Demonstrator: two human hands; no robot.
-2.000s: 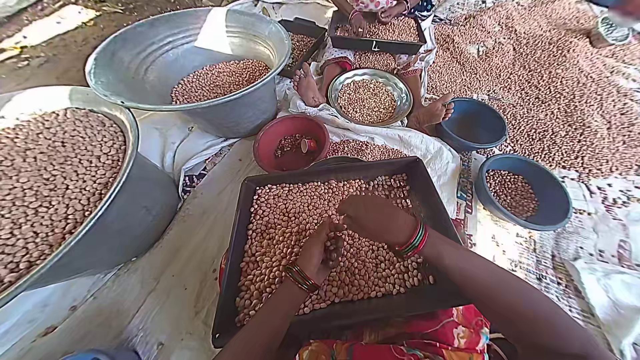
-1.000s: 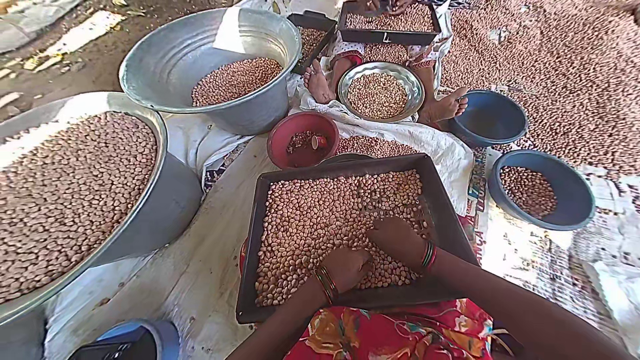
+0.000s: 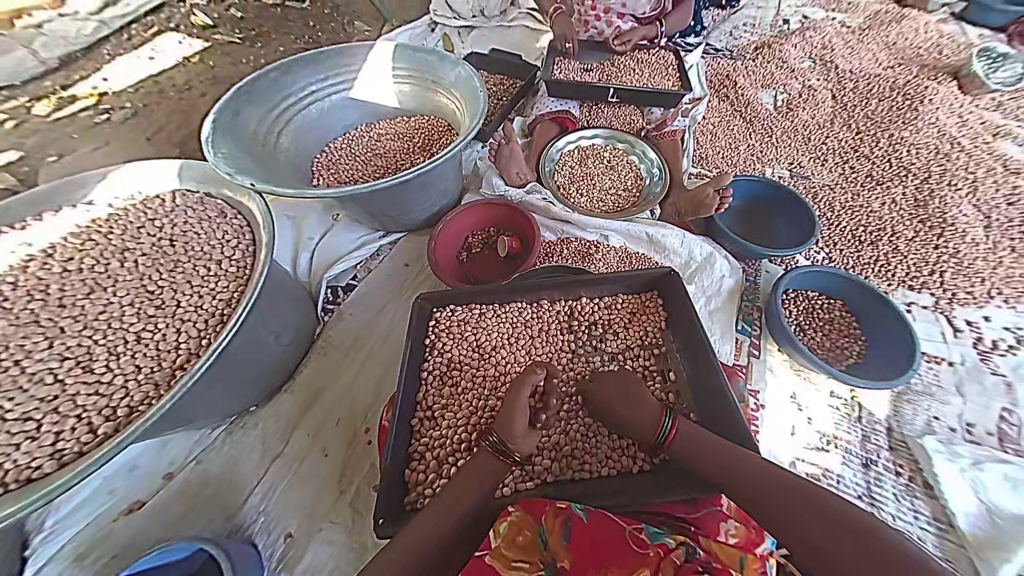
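Observation:
A black rectangular tray (image 3: 688, 320) rests on my lap, spread with brown nuts or seeds (image 3: 480, 360). My left hand (image 3: 524, 408) is over the middle of the tray, its fingers curled and turned inward; whether anything lies in them is hidden. Just right of it, apart from it, my right hand (image 3: 624, 404) is bent down with its back up, close to the nuts, its fingertips out of sight. Bangles circle both wrists. The nuts lie thinner toward the tray's right side, where the dark bottom shows.
Beyond the tray stands a red bowl (image 3: 448, 248). Large metal tubs (image 3: 280, 312) (image 3: 432, 192) of nuts are at left. Blue bowls (image 3: 888, 352) (image 3: 768, 220) sit at right beside a wide nut heap (image 3: 864, 160). Across, another person works at a tray (image 3: 616, 92) behind a metal bowl (image 3: 604, 210).
My left hand has lifted from flat on the nuts and turned, fingers curled upward. My right hand remains low over the tray. The other person's hands have come into fuller view.

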